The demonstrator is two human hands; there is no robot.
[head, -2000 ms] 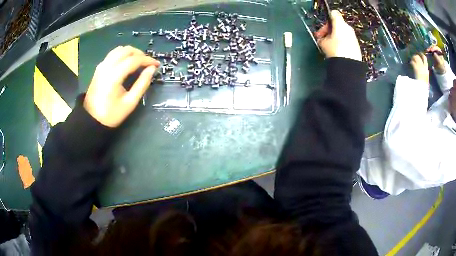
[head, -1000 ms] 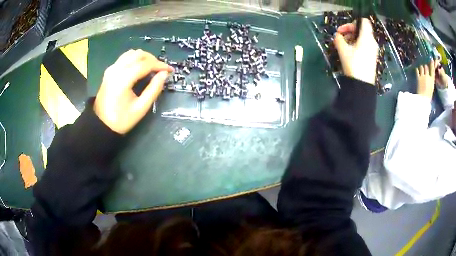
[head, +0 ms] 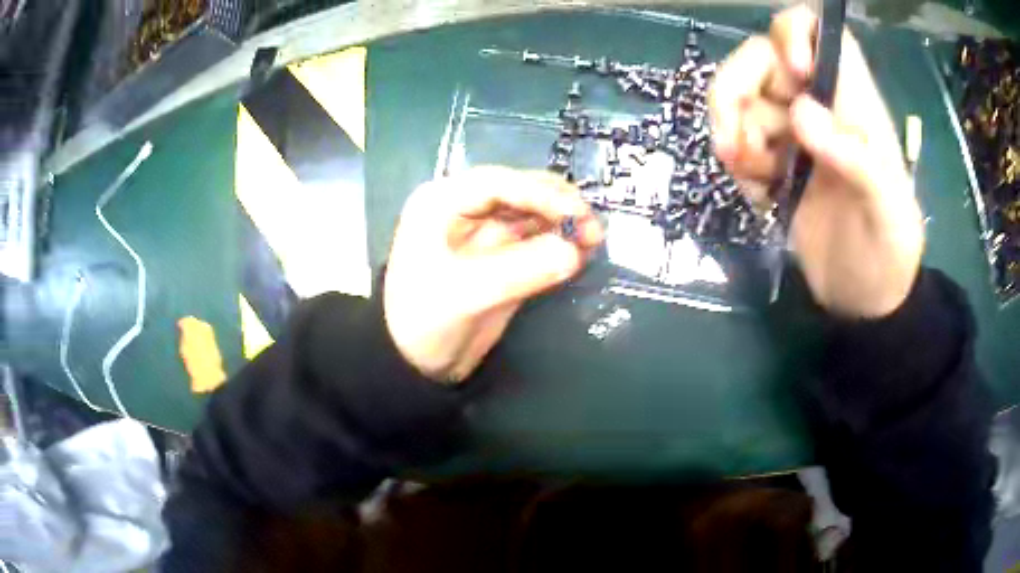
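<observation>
My left hand (head: 487,263) is left of the centre pile, with a small dark module (head: 568,227) pinched between thumb and fingertips. My right hand (head: 822,168) is at the right of the pile, closed on long dark tweezers (head: 825,67) that point down, their tips near the pile's right edge. The loose modules (head: 682,168), many small black and silvery pieces, lie in a shallow clear tray (head: 671,302); my right hand hides part of them. A small clear sheet of stickers (head: 610,323) lies flat in front of the tray.
Yellow-and-black hazard tape (head: 319,190) and an orange scrap (head: 201,354) lie left of my left hand. A white cable (head: 140,280) curves further left. A tray of gold-and-black parts (head: 990,146) is at the far right. A box of gold-brown parts (head: 168,28) is upper left.
The view has turned left. My right hand has come from the right tray to the centre pile, and the tweezers now show plainly. A small module now shows in my left fingertips.
</observation>
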